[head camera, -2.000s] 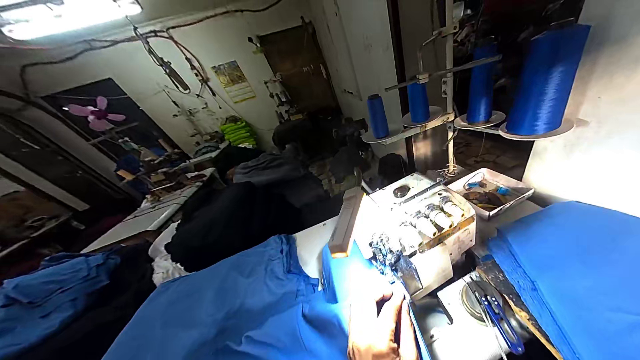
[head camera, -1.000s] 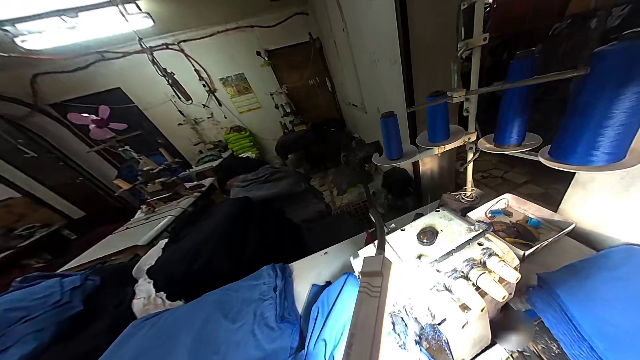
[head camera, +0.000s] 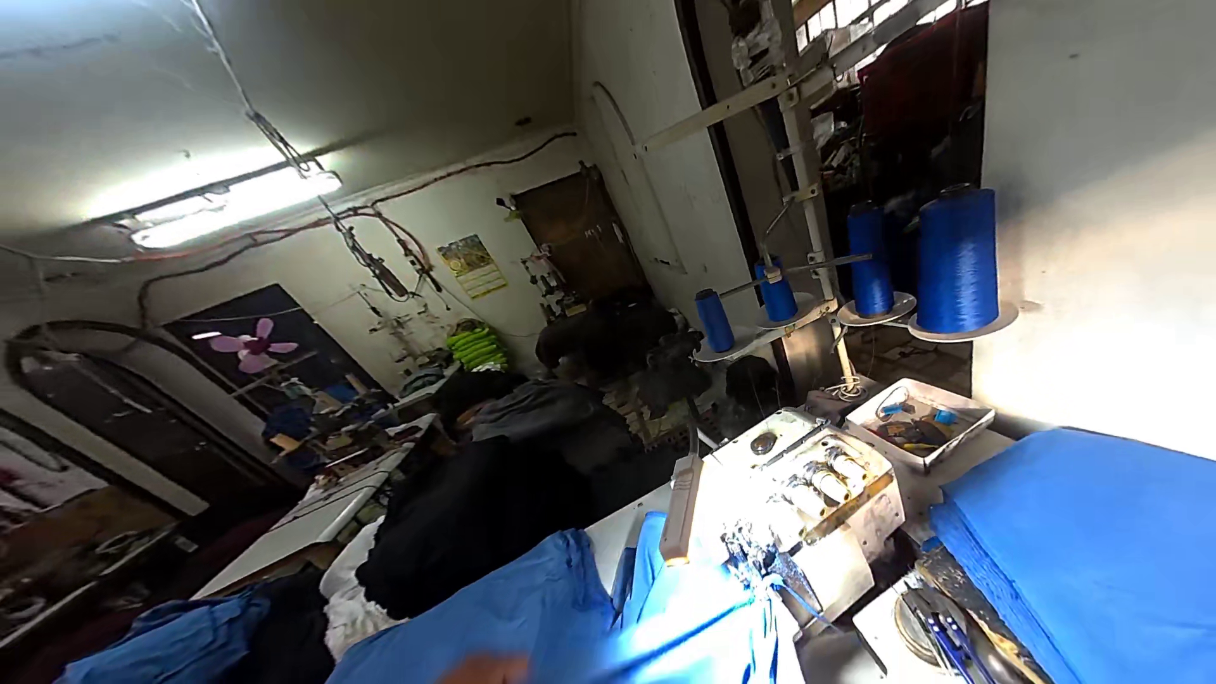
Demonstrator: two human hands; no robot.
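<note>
An overlock sewing machine point(head camera: 807, 484) stands lit by a lamp bar point(head camera: 681, 508) beside its head. Blue fabric point(head camera: 684, 608) lies at the machine's needle area, with blue threads over it, and spreads left across the table. One blurred hand point(head camera: 484, 668) shows at the bottom edge, on or just above the blue fabric; which hand it is and what its fingers do cannot be told. Thread snips point(head camera: 940, 632) with blue handles rest on the machine's right-hand plate.
Blue thread cones point(head camera: 958, 261) stand on a rack behind the machine. A tray point(head camera: 983, 418) of small items sits near the wall. Stacked blue fabric point(head camera: 1092, 541) is at the right. Dark garments point(head camera: 465, 532) and white cloth point(head camera: 356, 589) lie to the left.
Two seconds ago a hand was at the fabric close by the machine head; now a blurred hand is lower and farther left. The view has swung, showing more ceiling.
</note>
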